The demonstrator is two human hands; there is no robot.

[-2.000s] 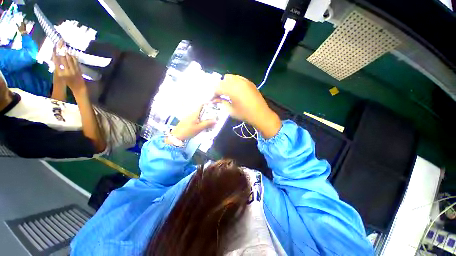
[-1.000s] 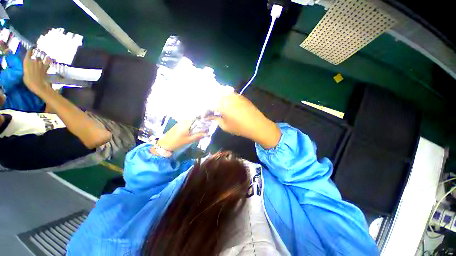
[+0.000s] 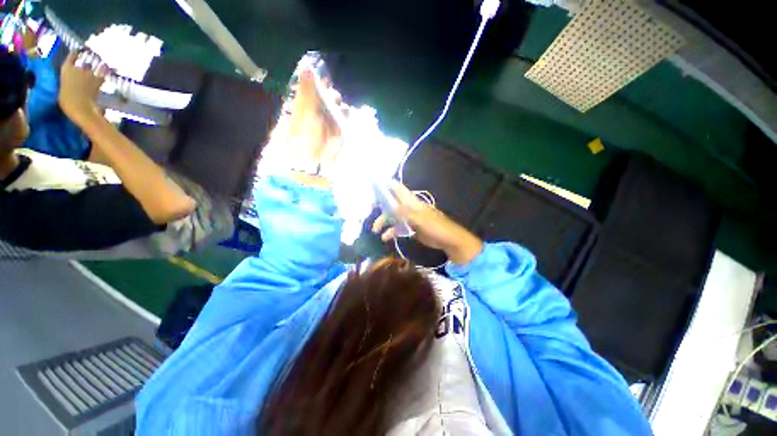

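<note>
A glaring white stack (image 3: 362, 157) with stepped edges lies in front of me, overexposed. My left hand (image 3: 308, 123) reaches over its far left part; its fingertips are lost in the glare, so any hold is unclear. My right hand (image 3: 426, 226) is at the stack's near right edge, with a slim white unit (image 3: 397, 209) between its fingers. A white cable (image 3: 451, 94) runs from a plug (image 3: 489, 8) at the top edge down to my right hand and loops beside it. Where its lower end goes is hidden.
Black trays (image 3: 545, 226) lie to the right, a white strip (image 3: 711, 332) beyond them. A beige perforated board (image 3: 605, 55) is at the upper right. A co-worker's arm (image 3: 128, 162) is at the left, near another white stack (image 3: 128, 53) and a dark tray (image 3: 226, 128).
My left hand has left the unit near my right hand and moved forward over the stack. My right hand has drawn slightly back towards me, with the unit in it.
</note>
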